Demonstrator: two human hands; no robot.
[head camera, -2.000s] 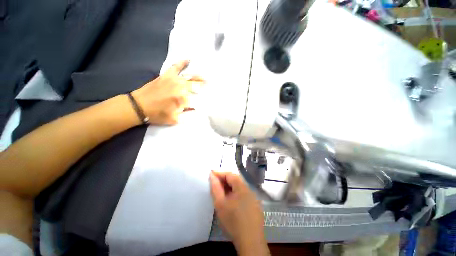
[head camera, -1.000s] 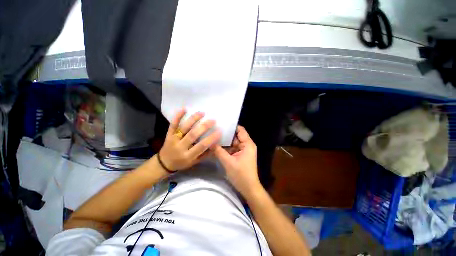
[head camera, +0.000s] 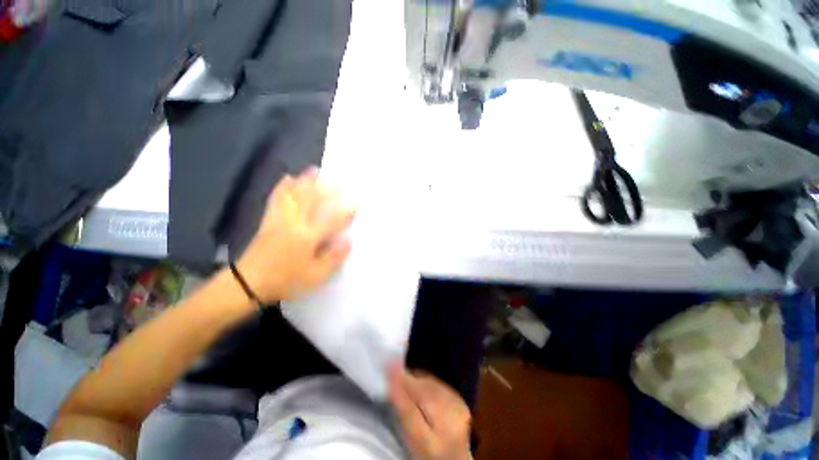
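Observation:
The front facing (head camera: 377, 260), white side up, runs from under the machine head over the table's front edge towards my lap. The dark grey jacket front panel (head camera: 202, 171) lies along its left side. My left hand (head camera: 301, 238) is at the facing's left edge near the table's front; it is blurred, and its grip cannot be made out. My right hand (head camera: 429, 409) is low in the picture, pinching the facing's lower end. The white sewing machine (head camera: 584, 58) stands above, with its presser foot and needle area (head camera: 438, 85) near the facing's right side.
Black-handled shears (head camera: 611, 189) lie right of the needle. Dark cloth scraps (head camera: 754, 225) lie at the table's right end. The ruler-marked front edge (head camera: 539, 252) crosses the view. Below right, a beige cloth bundle (head camera: 709, 359) sits on a blue crate. White offcuts (head camera: 54, 382) lie below left.
The view has tilted up from my lap, bringing the machine head back in. My left hand has moved up the facing, away from my right hand, which stays at the lower end.

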